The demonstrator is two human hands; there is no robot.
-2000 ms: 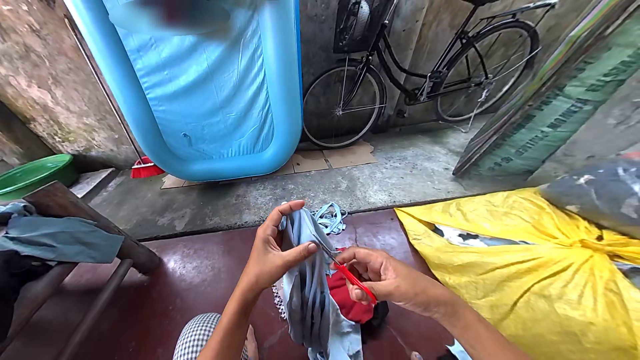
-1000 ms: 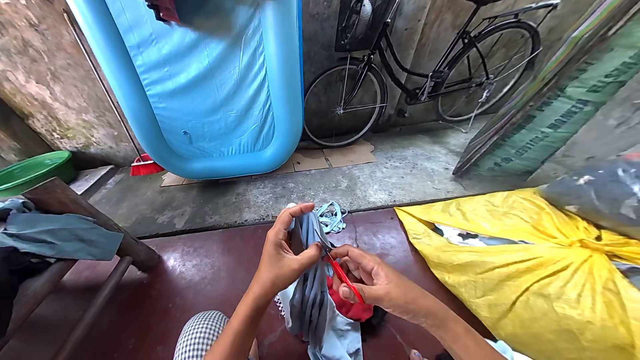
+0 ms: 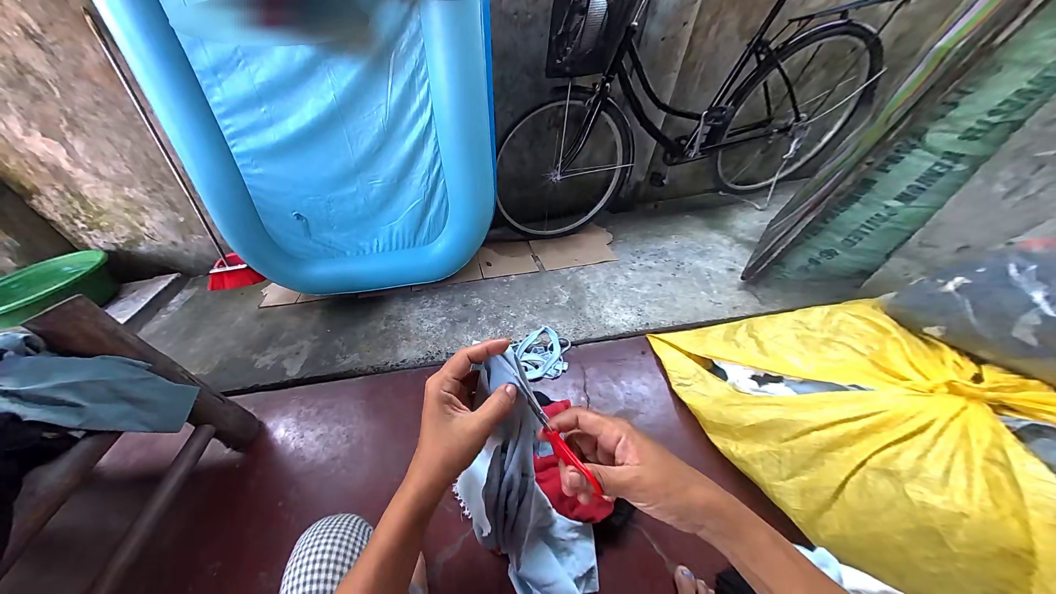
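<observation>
My left hand (image 3: 466, 412) pinches the upper end of a folded grey-blue cloth (image 3: 510, 487) between thumb and fingers. In my right hand (image 3: 610, 462) are scissors with red handles (image 3: 569, 458); their metal blades lie along the cloth's upper edge beside my left thumb. The cloth hangs down in long folds. Below and behind it lie pale blue fabric (image 3: 557, 553), red cloth (image 3: 577, 495) and some dark cloth. A small heap of light blue fabric strips (image 3: 543, 353) rests on the floor just beyond my hands.
A tied yellow sack (image 3: 792, 437) holding cloth is at the right. Fabric hangs over a wooden frame (image 3: 140, 342) at the left. Beyond stand an inflatable blue pool (image 3: 462, 165), a black bicycle (image 3: 660, 124), a red broom (image 3: 235, 272) and a green basin (image 3: 58, 280).
Both hands stay close together at the cloth's upper end, with the scissors still in my right hand. The angle of the scissors and the fall of the cloth have shifted slightly.
</observation>
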